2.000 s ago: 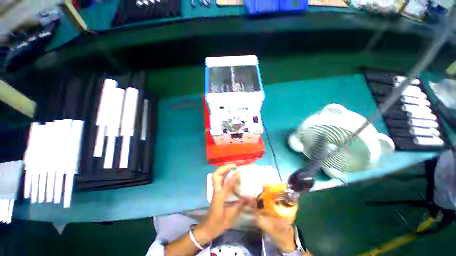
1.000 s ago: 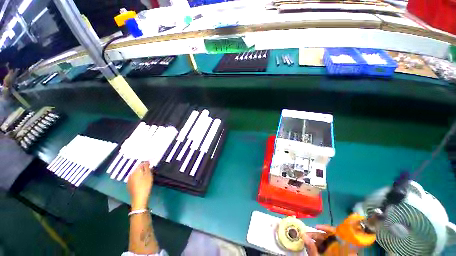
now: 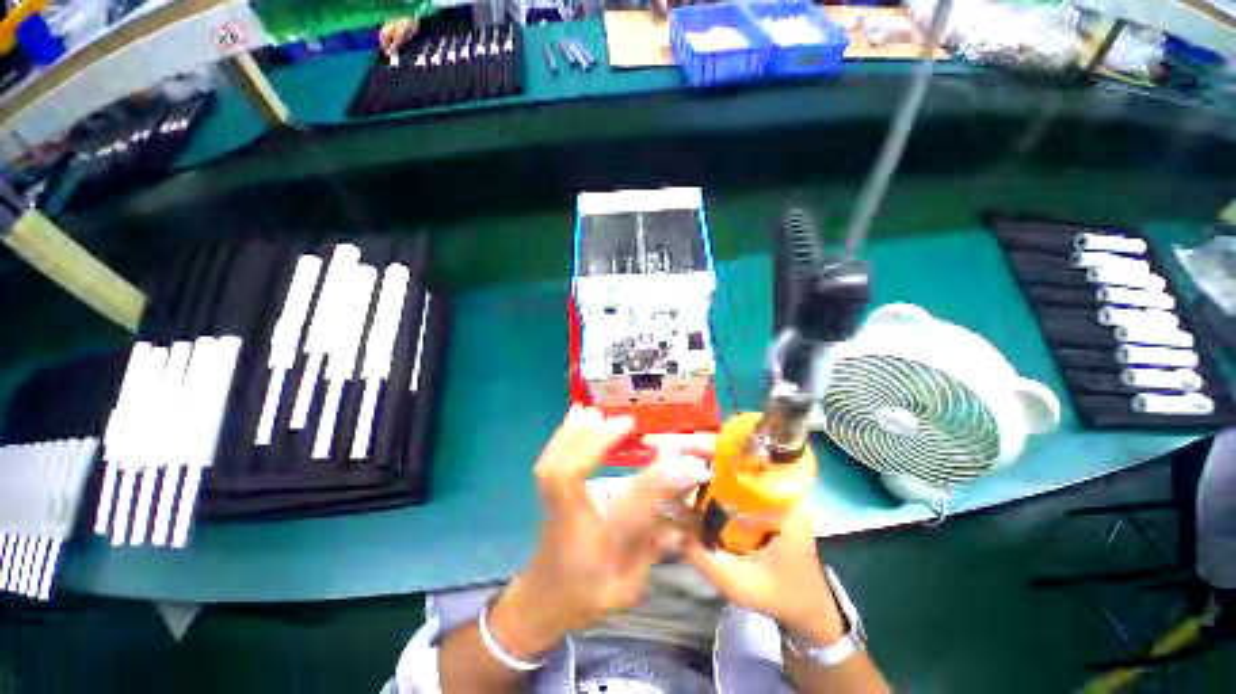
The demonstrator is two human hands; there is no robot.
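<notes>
My right hand (image 3: 775, 586) is closed around the thick orange body of the electric screwdriver (image 3: 756, 488), whose dark upper end points up and away. My left hand (image 3: 586, 522) is beside it, in front of the feeder, its fingers bent toward the screwdriver. Something pale shows between the two hands, blurred; I cannot tell whether my left fingers grip it. The fixture is hidden behind my hands. The white screw feeder (image 3: 644, 325) with blue edges stands on its red base (image 3: 586, 391) just beyond my fingertips.
White stick units (image 3: 174, 393) lie in rows at left, with more on a stack of black foam trays (image 3: 407, 468). A round fan (image 3: 911, 418) stands right of the feeder. A black foam tray (image 3: 1071, 319) of short white units is farther right. Blue bins (image 3: 718, 61) are on the far bench.
My left hand has left the white stick units and come back beside the screwdriver in front of me. The view has swung right, and the screwdriver stands more in the middle.
</notes>
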